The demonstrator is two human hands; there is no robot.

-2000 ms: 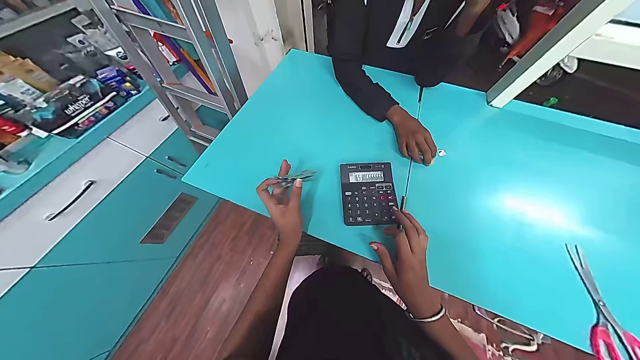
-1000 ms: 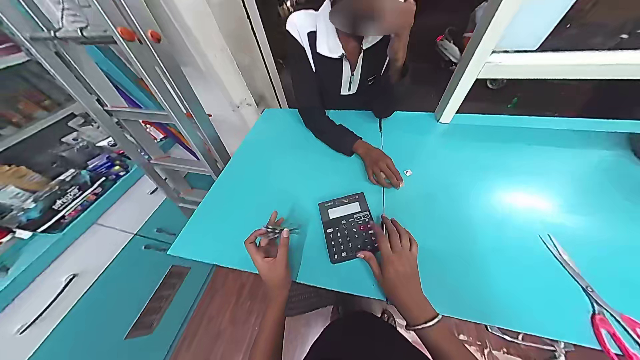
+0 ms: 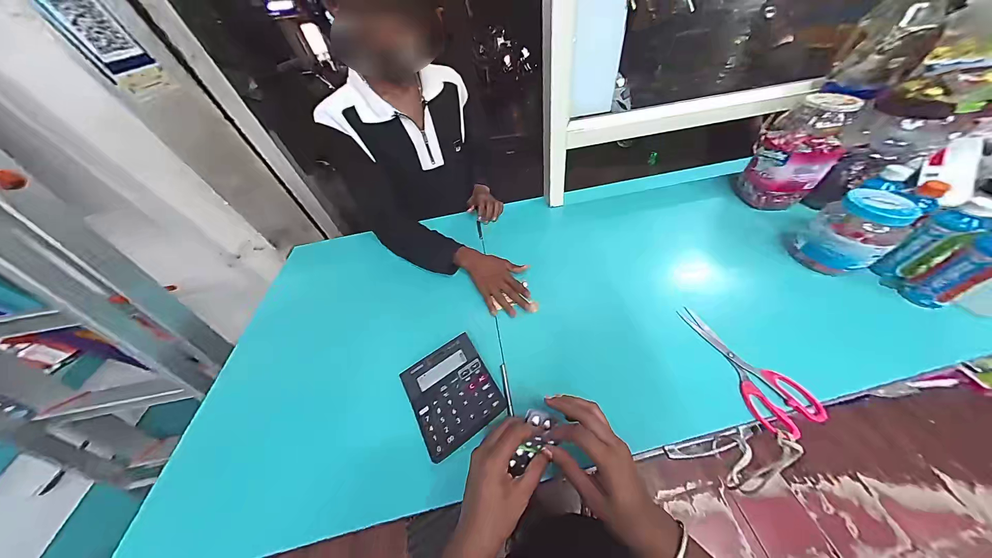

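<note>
My left hand point(image 3: 496, 473) is closed on a small shiny blister strip point(image 3: 531, 449) at the counter's near edge. My right hand point(image 3: 601, 457), with a bangle at its wrist, pinches the same strip from the other side. A black desk calculator point(image 3: 453, 397) lies tilted on the turquoise counter just beyond my left hand. Beside its right edge is a thin pen-like rod point(image 3: 507, 390). Across the counter, another person's hand point(image 3: 496, 280) is spread flat over something small and pale, mostly hidden under the fingers.
Scissors with pink handles point(image 3: 748, 372) lie at the right near edge of the turquoise counter point(image 3: 310, 372). Plastic jars point(image 3: 798, 155) and packets crowd its far right. A metal ladder point(image 3: 116, 310) leans at the left. A person in a black and white top point(image 3: 403, 178) stands opposite.
My right hand has left the calculator and come to the strip beside my left hand. The calculator is turned further to a slant. The view has swung right, bringing the jars in.
</note>
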